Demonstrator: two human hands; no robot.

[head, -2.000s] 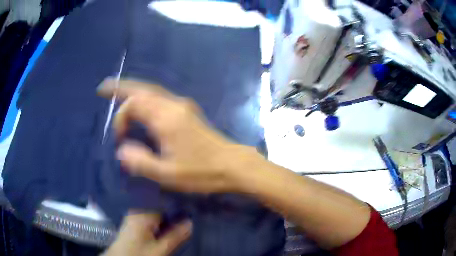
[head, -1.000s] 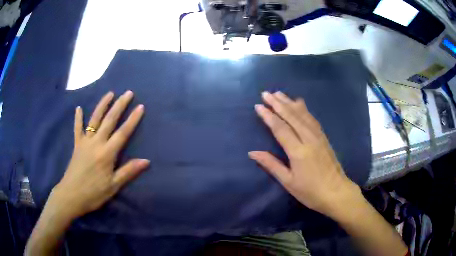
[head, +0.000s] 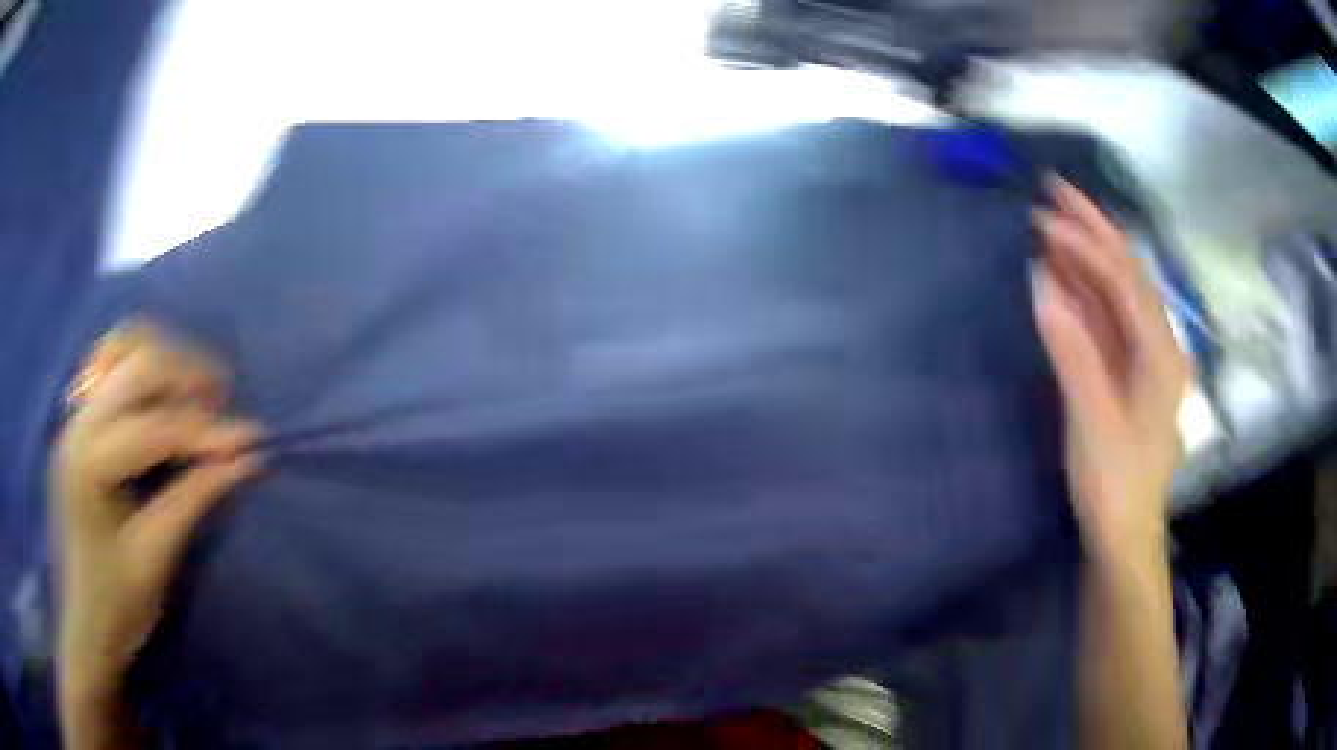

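The dark navy garment panel (head: 631,366) spans the middle of the view in front of the machine, with a fold running right from my left hand. My left hand (head: 154,454) pinches the panel near its left side between thumb and fingers. My right hand (head: 1107,352) is upright at the panel's right edge, fingers close together. Blur hides whether it grips the cloth. The needle area at the top is blurred by motion and bright lamp light.
The blurred machine parts (head: 821,37) and blue knob (head: 968,153) are at the top, beyond the panel. More dark cloth (head: 52,220) lies at the far left. A blurred blue object (head: 1180,308) shows right of my right hand. The wearer's lap shows at the bottom.
Both hands lay flat with fingers spread on the panel a second ago. My left hand has moved left and pinched the cloth. My right hand has moved right and up to the edge.
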